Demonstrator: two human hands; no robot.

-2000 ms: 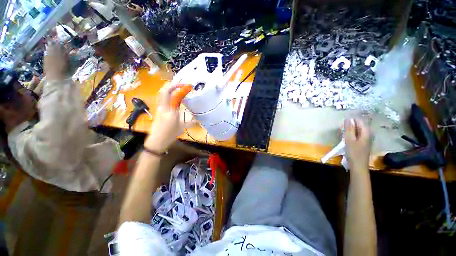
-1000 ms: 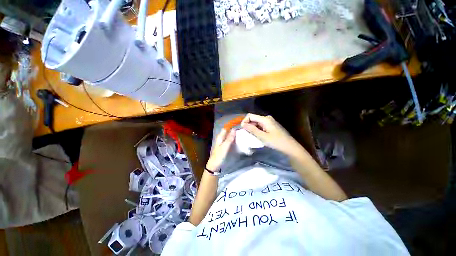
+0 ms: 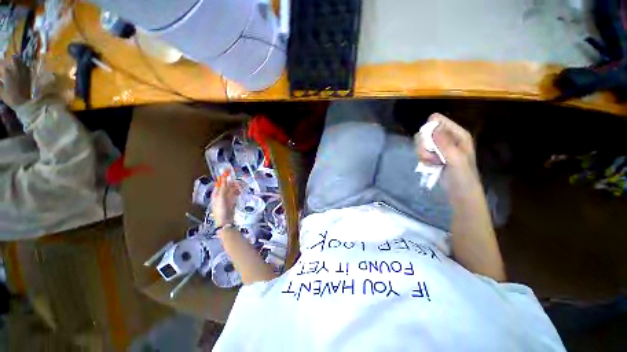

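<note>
My left hand (image 3: 227,199) is over the carton of white camera housings (image 3: 249,207), with orange at its fingers. It is small and blurred, and I cannot tell whether it holds a housing. My right hand (image 3: 450,148) is raised over my right thigh, its fingers closed around a limp white piece (image 3: 430,172), perhaps a cloth or tissue, that hangs below the fingers. The housings lie jumbled in the carton, dark square faces and round bases showing.
The orange-brown bench (image 3: 440,79) crosses the top, with stacked white housings (image 3: 254,58), a black parts tray (image 3: 322,48), a small black glue gun (image 3: 84,72) and a larger one (image 3: 591,79) at right. A red item (image 3: 262,134) hangs at the carton edge. A person's sleeve (image 3: 51,161) shows at left.
My hands were together over my lap at a white piece; now they are apart. My left hand has moved to the carton, my right hand outward with the white piece. The view has shifted downward.
</note>
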